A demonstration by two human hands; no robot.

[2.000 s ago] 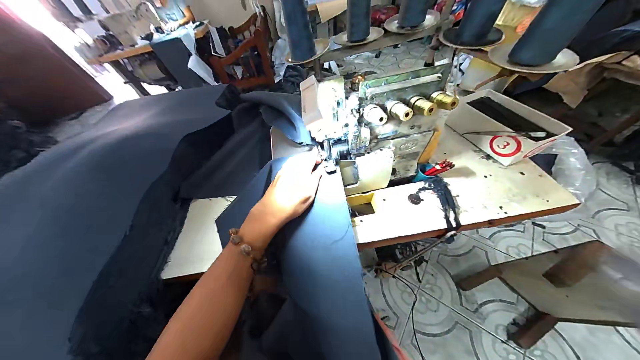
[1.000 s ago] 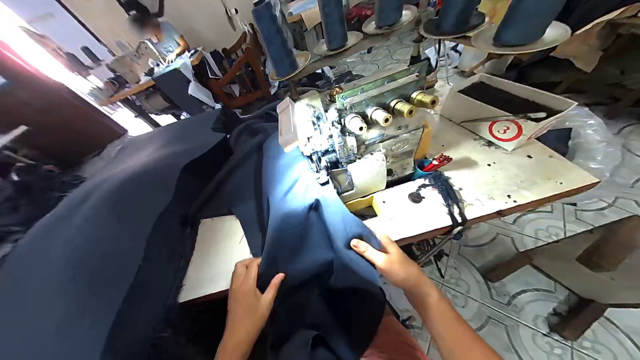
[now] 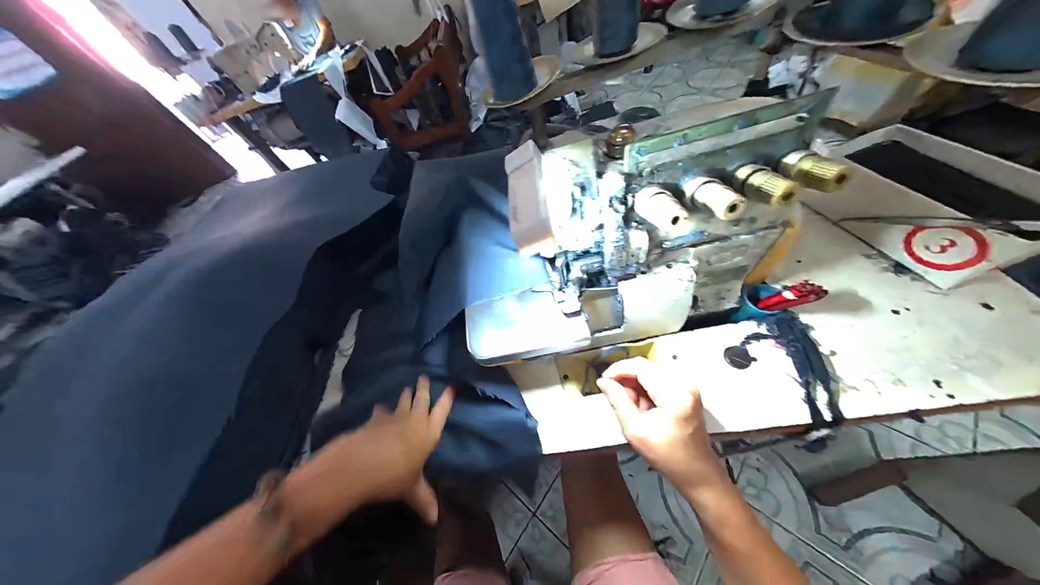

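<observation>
Dark blue fabric (image 3: 439, 406) lies left of an overlock sewing machine (image 3: 642, 236) and hangs over the table's front edge. My left hand (image 3: 390, 447), a little blurred, is spread over this fabric with its fingers apart. In front of the machine's bright metal bed (image 3: 528, 325), my right hand (image 3: 654, 406) is held with thumb and fingertips together near a yellow-edged opening (image 3: 577, 370) in the table. Whether something thin is between those fingertips cannot be made out. No fabric shows under the presser foot (image 3: 569, 296).
Right of the machine are a blue cup (image 3: 756, 302) with red items, dark fabric scraps (image 3: 800, 366) and a white box (image 3: 918, 236). Thread cones (image 3: 504, 53) stand behind. A person (image 3: 305, 28) sits at another machine, back left. A large dark cloth (image 3: 162, 325) spreads at left.
The fabric that both hands touched in front of the machine has moved left, off the bed. My right hand has let go of it and is now by the yellow-edged opening.
</observation>
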